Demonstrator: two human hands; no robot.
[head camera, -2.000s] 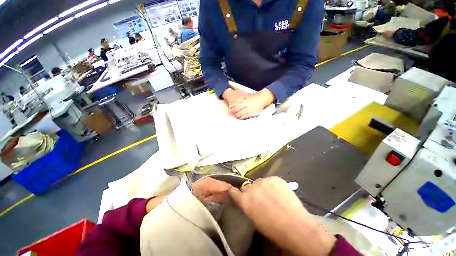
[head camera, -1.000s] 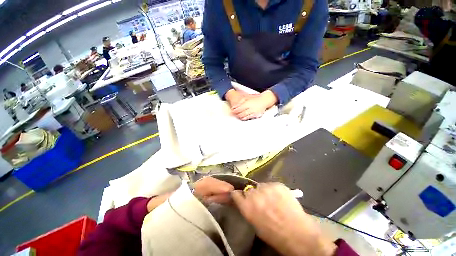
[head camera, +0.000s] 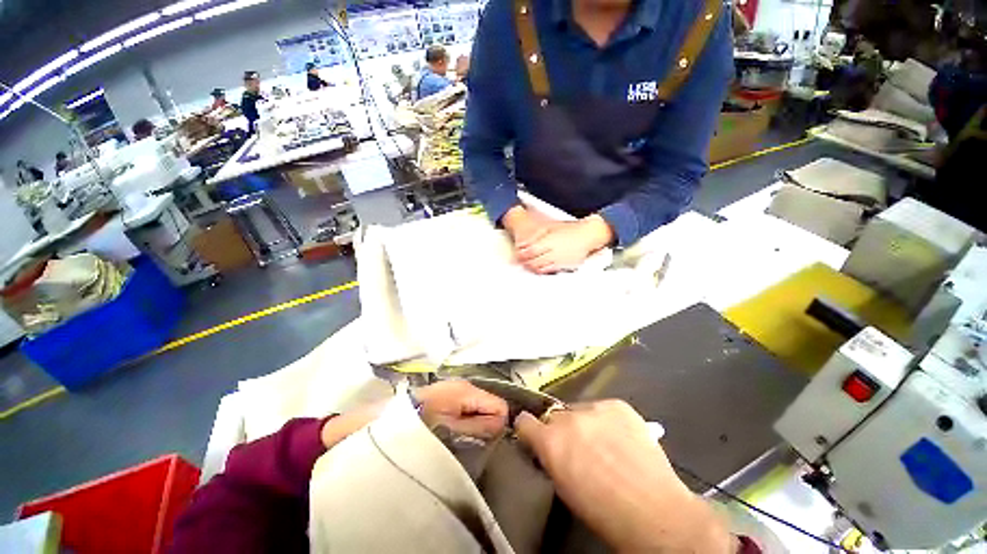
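Note:
A beige bag (head camera: 395, 482) is held open in front of me at the bottom middle, its pale rim towards me. My left hand (head camera: 463, 406) is partly behind the near rim, with fingers closed on the bag's inner edge. My right hand (head camera: 606, 454) pinches the same dark edge (head camera: 520, 392) just right of it. The fingertips of both hands nearly meet. Something small and yellow shows by the right fingers. The white tip of a thin stick (head camera: 655, 431) shows beyond my right hand. What lies inside the bag is mostly hidden.
Beige bag pieces (head camera: 487, 303) lie beyond my hands, before a person (head camera: 595, 130) with folded hands. A dark plate (head camera: 693, 379) and sewing machine (head camera: 898, 433) are at right. A red crate (head camera: 119, 503) and blue crate (head camera: 103, 325) are at left.
The view has shifted slightly, so the person and bag pieces sit further right. My left fingers have curled more tightly, and both hands remain at the bag's edge.

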